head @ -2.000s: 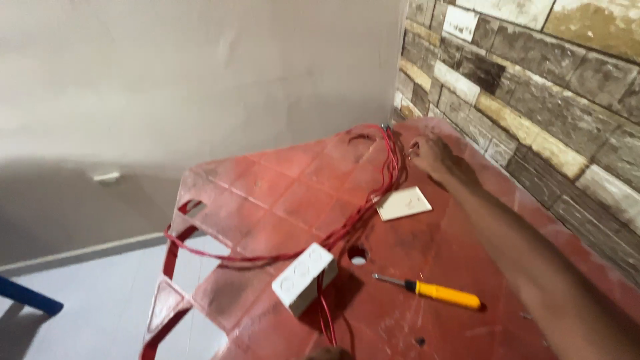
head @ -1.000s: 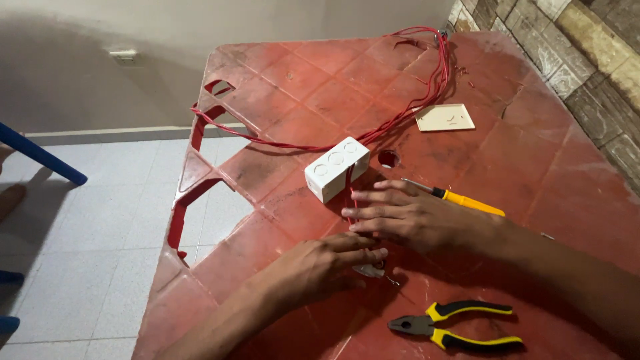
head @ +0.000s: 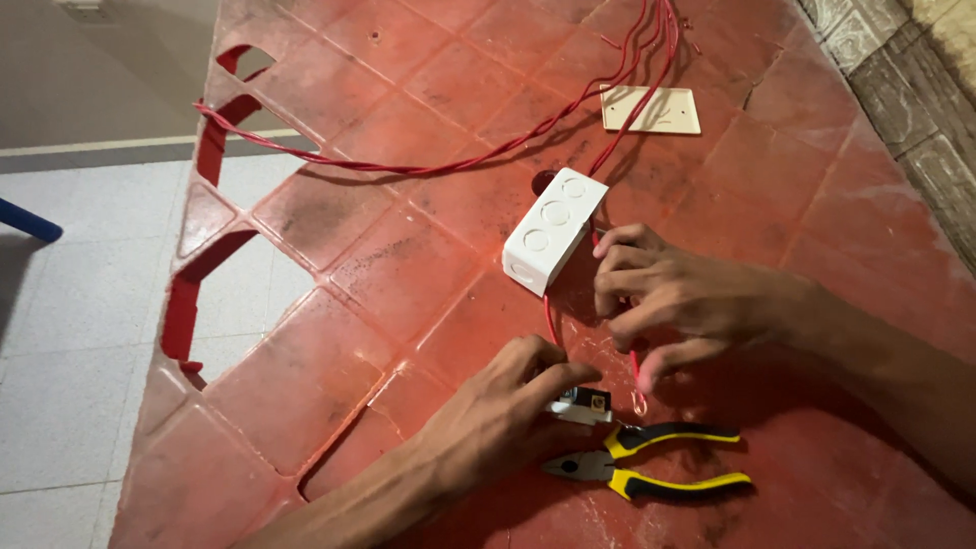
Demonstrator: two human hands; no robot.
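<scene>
My left hand [head: 526, 404] grips a small white and black electrical device [head: 583, 404] with metal terminals, partly hidden by the fingers. My right hand [head: 671, 305] has its fingers curled round a red insulated wire [head: 635, 366], whose bare copper end is bent into a loop. Between and above the hands, a white plastic electrical box [head: 553, 229] with round knockouts lies on the table. One red wire runs from the box down to my left hand. Combination pliers [head: 648, 461] with yellow and black handles lie just below the device, their handles spread.
A red plastic table [head: 457, 320], worn and with broken openings at its left side, bears everything. Twisted red wires [head: 457, 169] run from the far edge across to the left. A cream cover plate [head: 671, 110] lies under one wire. A stone-patterned wall [head: 900, 114] borders the right.
One second ago both hands were close together below the box; they are now apart, the right one farther right. The view has moved in closer to the box and pliers.
</scene>
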